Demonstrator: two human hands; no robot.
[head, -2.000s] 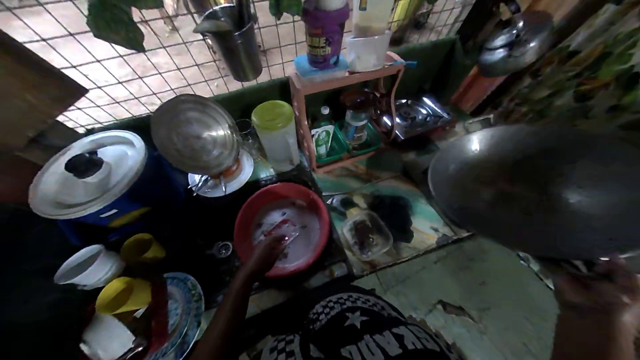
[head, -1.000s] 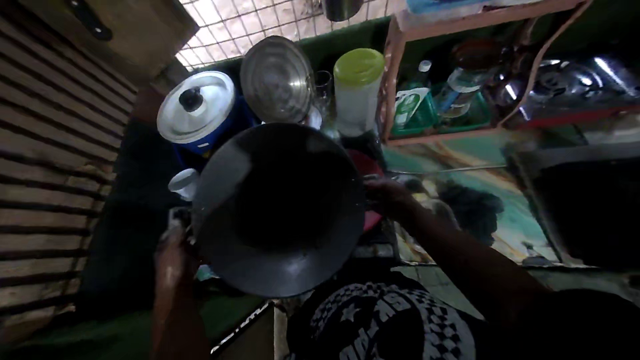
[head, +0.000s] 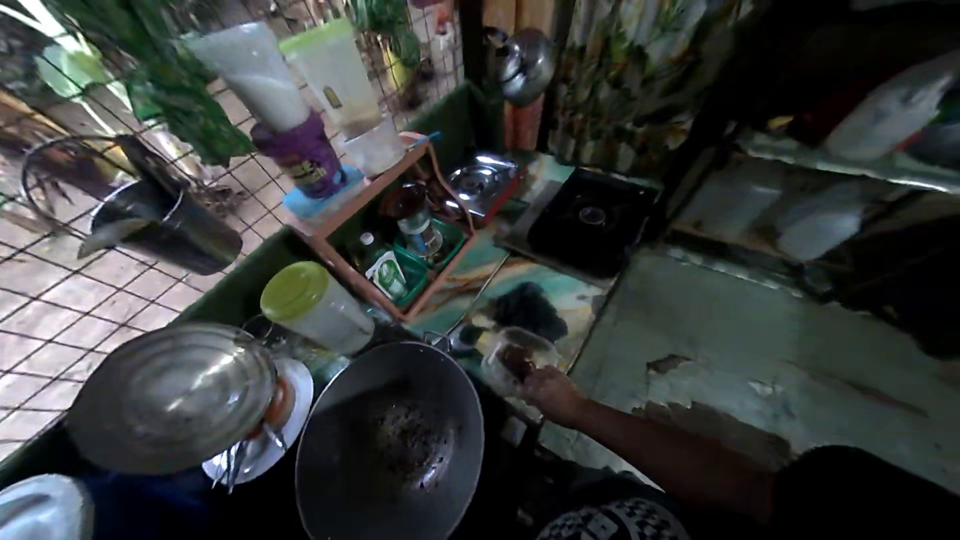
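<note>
My right hand (head: 551, 396) reaches into a small clear plastic tub (head: 501, 360) on the marbled counter; its fingertips are at something dark inside, and whether they grip it cannot be told. A large dark wok (head: 345, 450) rests left of that hand, tilted, with dark bits and a wet shine at its bottom. My left hand is out of view. Close behind the tub lies a black clump (head: 529, 311) that looks like a scourer or cloth.
A metal lid (head: 172, 397) leans over a white plate (head: 296, 390) with cutlery. Behind stand a green-lidded plastic container (head: 322, 307) and a pink shelf frame (head: 345, 259) holding green baskets. A black gas stove (head: 592, 217) is farther right. A metal bucket (head: 172, 225) hangs on the wire mesh.
The wok, held by both hands a second ago, now rests without my right hand on it. That hand has moved to the plastic tub. My left hand has left the view, which has swung right.
</note>
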